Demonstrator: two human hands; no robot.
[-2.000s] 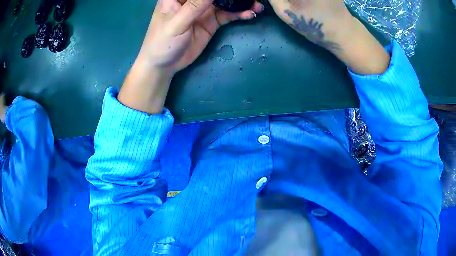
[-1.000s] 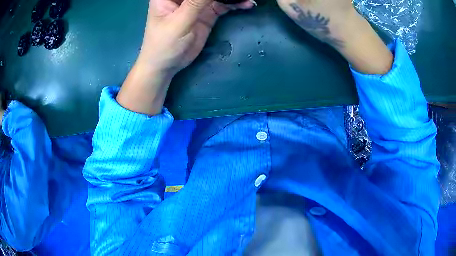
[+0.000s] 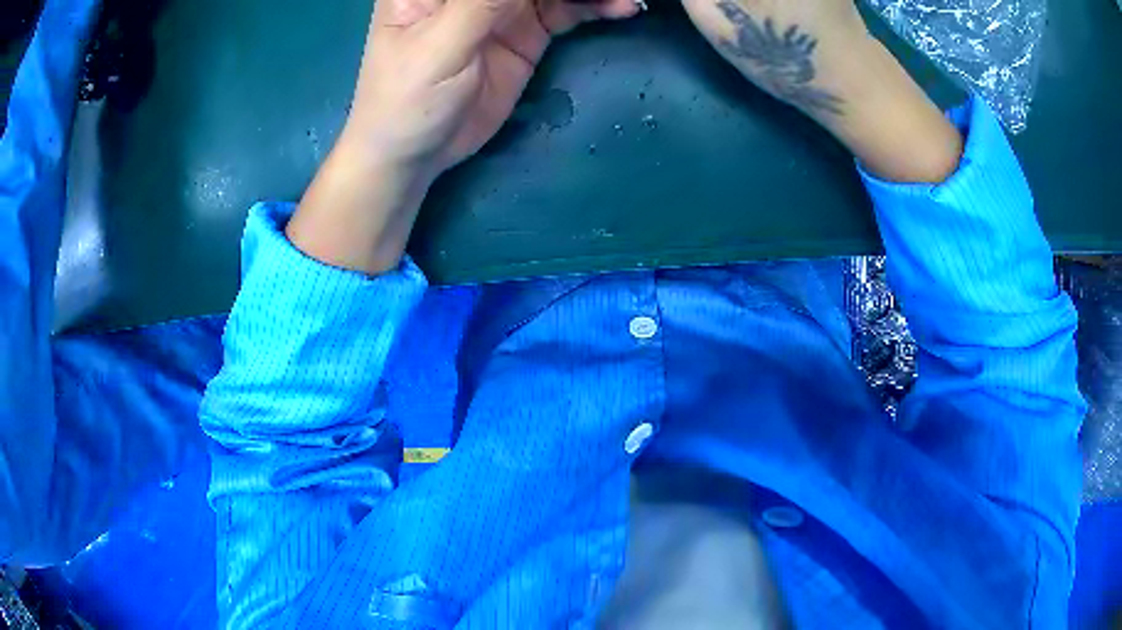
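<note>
My left hand (image 3: 443, 80) is at the top edge, palm partly turned up, its fingertips cut off. Only a dark sliver of the black round unit (image 3: 596, 3) shows at the edge, against its fingers. My right hand (image 3: 778, 37), with a tattoo by the wrist, is at the top edge to the right; its fingers are out of the picture, so I cannot tell what they hold.
The dark green table (image 3: 664, 185) has small specks and drops. A crinkled clear plastic bag (image 3: 984, 49) lies beyond my right wrist. Black shiny pieces (image 3: 108, 76) are at the upper left beside another person's blue sleeve (image 3: 37, 246). A clear compartment tray (image 3: 881, 338) shows below the table edge.
The other person's sleeve has moved up along the left edge and now partly covers the black pieces. My hands have shifted slightly upward, and less of the black unit shows.
</note>
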